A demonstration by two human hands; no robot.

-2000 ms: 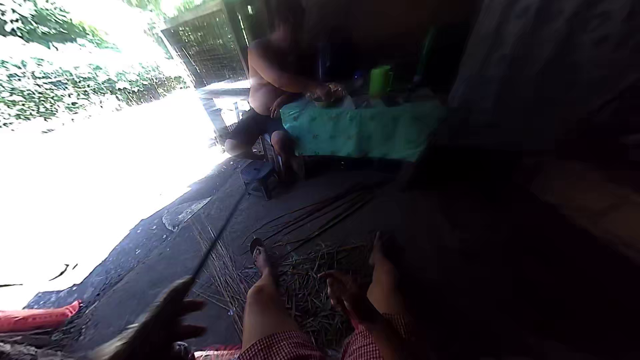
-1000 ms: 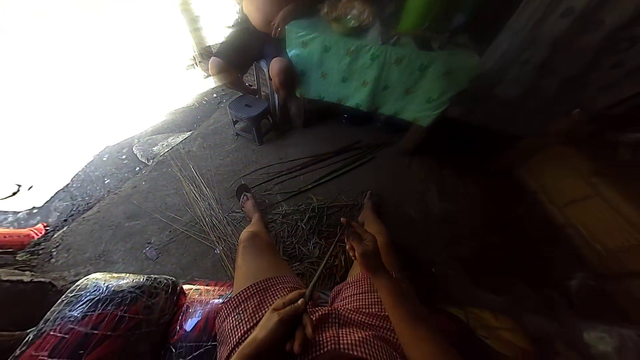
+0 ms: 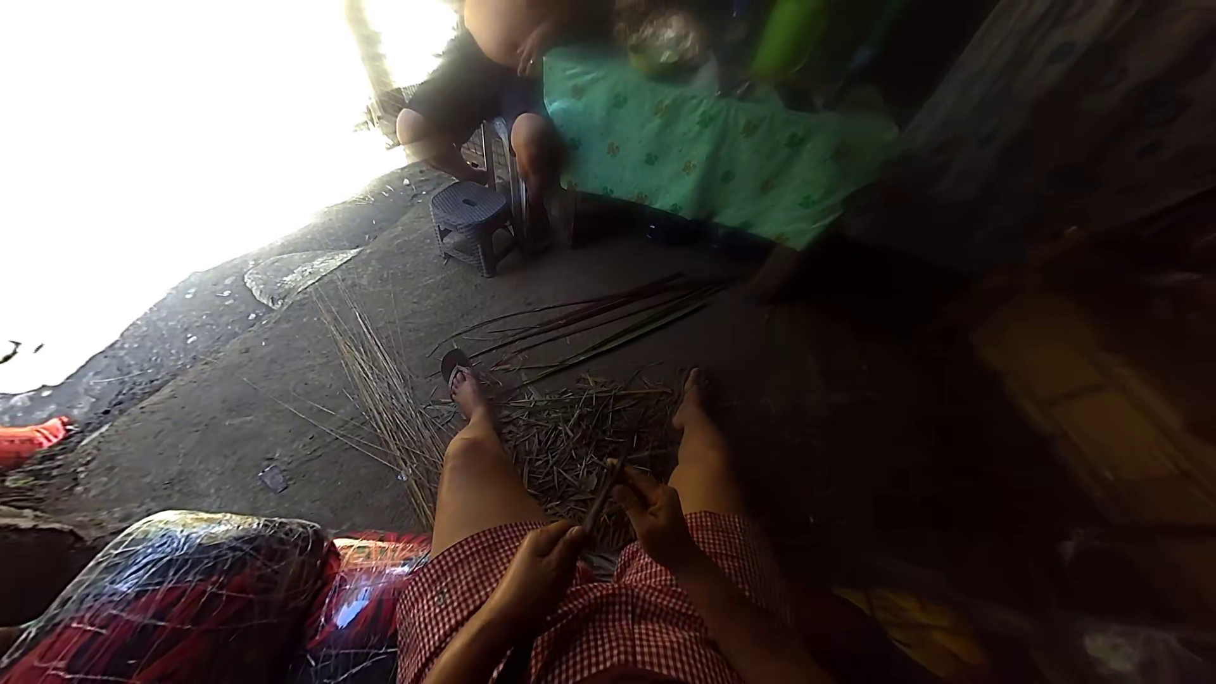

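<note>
My left hand (image 3: pixel 543 568), above my lap in checkered shorts, is closed on one end of a thin dark strip (image 3: pixel 600 499). At the strip's upper end is my right hand (image 3: pixel 654 513), its fingers around it; whether the strip is a leaf piece or a blade cannot be told. Between my feet lies a pile of short plant cuttings (image 3: pixel 589 427). A bundle of thin pale sticks (image 3: pixel 375 389) rests on the ground beside my left leg. Beyond my feet are several long dark leaf strips (image 3: pixel 608 318).
A small grey plastic stool (image 3: pixel 468 214) stands ahead, near a seated person (image 3: pixel 503 85) at a table with a green patterned cloth (image 3: pixel 684 142). Stuffed plastic sacks (image 3: pixel 180 589) sit at my left. A red bag (image 3: pixel 33 442) lies at the far left edge.
My left hand, out to the left with a long thin item two seconds ago, has come in over my lap beside my right hand. The view has tilted down.
</note>
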